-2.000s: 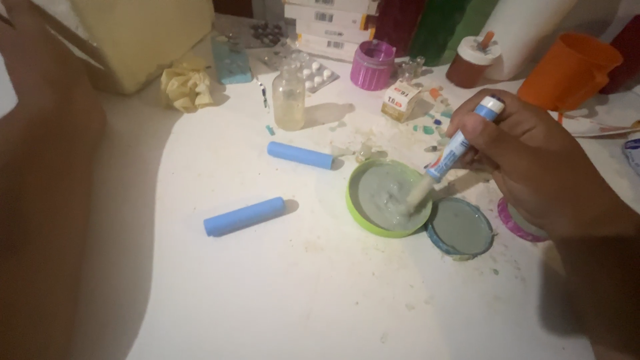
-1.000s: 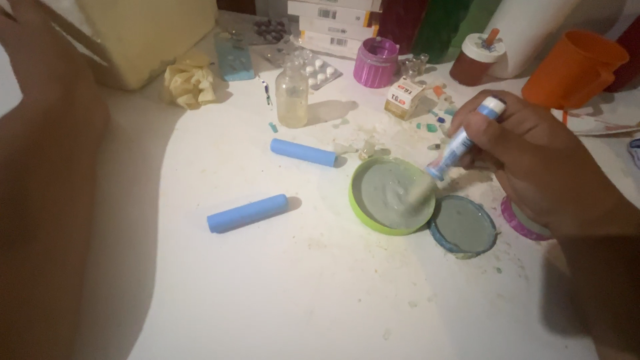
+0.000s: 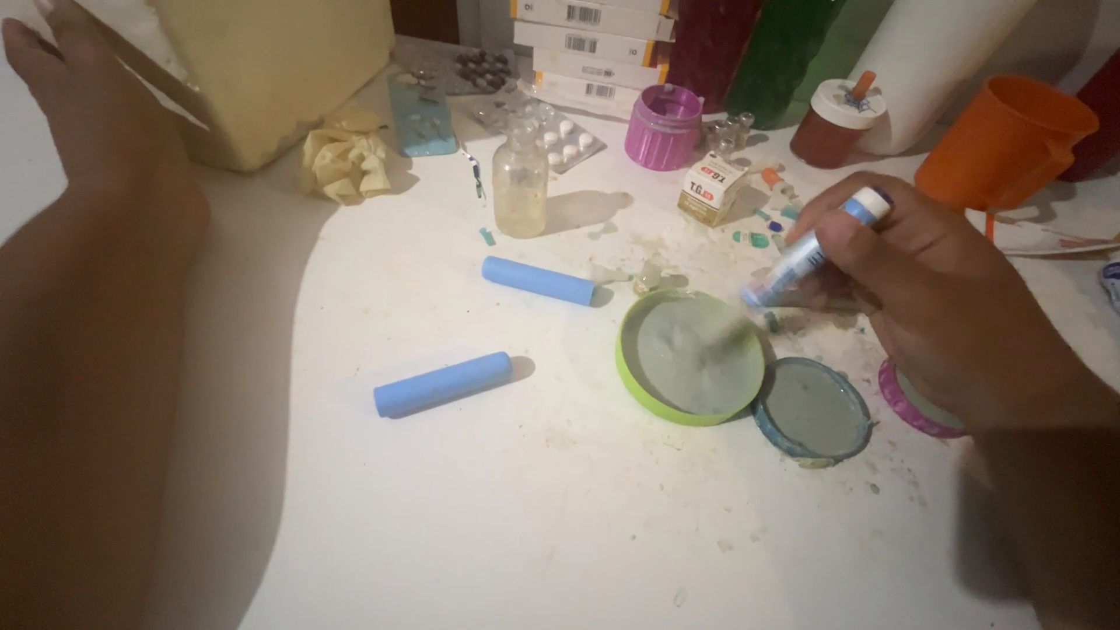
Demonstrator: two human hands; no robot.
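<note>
My right hand (image 3: 910, 262) grips a white and blue tube-shaped stick (image 3: 809, 254), tilted down to the left. Its blurred lower end reaches into grey paste (image 3: 687, 350) in a round lime-green lid (image 3: 643, 402). Touching that lid on the right is a blue-rimmed lid (image 3: 774, 442) holding similar grey material. A pink-rimmed lid (image 3: 910, 411) lies partly behind my right hand. Two blue cylinders (image 3: 538, 281) (image 3: 444, 383) rest left of the green lid. At the upper left, my left hand (image 3: 96, 114) is beside a large pale yellow block (image 3: 280, 79); its fingers are partly out of view.
Behind the lids stand a small glass bottle (image 3: 521, 192), a small carton (image 3: 713, 188), a pink jar (image 3: 663, 131), a white-capped jar (image 3: 836, 127) and an orange mug (image 3: 997, 144). Blister packs (image 3: 564, 136), crumpled yellow material (image 3: 346, 162) and stacked boxes (image 3: 595, 52) lie farther back.
The stick in my right hand has shifted within the grey paste, and its lower end is now blurred. The lids and blue cylinders stay in place.
</note>
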